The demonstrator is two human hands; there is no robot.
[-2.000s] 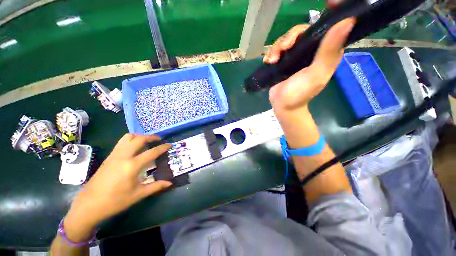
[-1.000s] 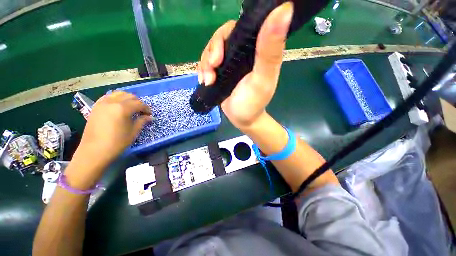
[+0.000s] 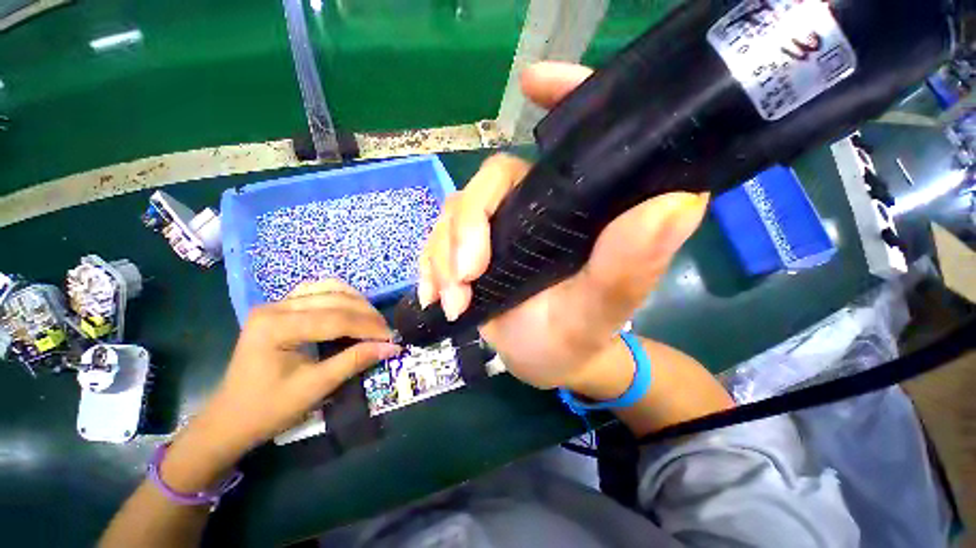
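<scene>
My right hand (image 3: pixel 567 257) is closed around the thick black electric screwdriver (image 3: pixel 642 139), its tip end low over the circuit board (image 3: pixel 415 377). The board sits in the white holding fixture (image 3: pixel 300 430) between black straps (image 3: pixel 348 412). My left hand (image 3: pixel 305 353) has thumb and fingertips together at the tool's tip, above the board's far left part. Whether a screw is between those fingertips cannot be told. The blue screw bin (image 3: pixel 334 177) full of tiny screws (image 3: pixel 337 241) stands just behind.
Several waiting units (image 3: pixel 96 300) and a loose white unit (image 3: pixel 112 396) lie at left; another unit (image 3: pixel 187 230) leans by the bin. A second blue bin (image 3: pixel 773 219) and another fixture (image 3: pixel 865 203) are at right. The black cord (image 3: pixel 824 396) crosses low right.
My left hand has moved from the screw bin to the circuit board. My right hand has brought the screwdriver down and nearer, its tip now at the left fingertips.
</scene>
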